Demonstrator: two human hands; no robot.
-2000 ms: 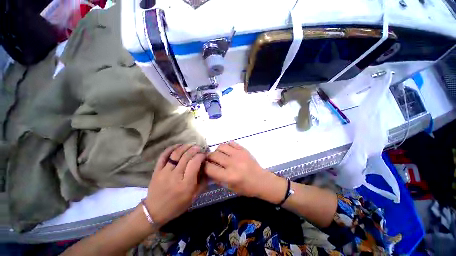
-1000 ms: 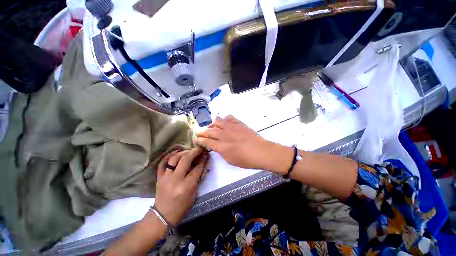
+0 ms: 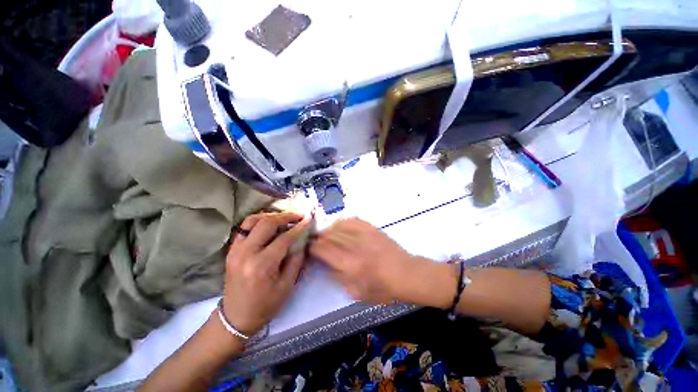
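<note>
The olive-khaki garment (image 3: 164,184) lies heaped left of the needle, with its edge reaching the brightly lit presser foot area (image 3: 302,200). My left hand (image 3: 264,268) pinches the garment edge between thumb and fingers just in front of the foot. My right hand (image 3: 363,256) is beside it, slightly blurred, with its fingertips close to the same edge; its fingertips' hold on the cloth cannot be made out. The grey attachment (image 3: 331,195) stands just right of the needle area, above my right fingers. The needle itself is lost in the glare.
The white machine head (image 3: 367,46) with a blue stripe spans the top. A smartphone (image 3: 505,96) is strapped to it. Small olive scraps (image 3: 483,180) and pens (image 3: 539,164) lie on the bed at right. A white plastic bag (image 3: 593,184) hangs at the right edge.
My right hand has moved back from the foot and lower, beside my left hand. My left hand has stayed on the garment edge, moving slightly closer to the foot. The camera view has shifted.
</note>
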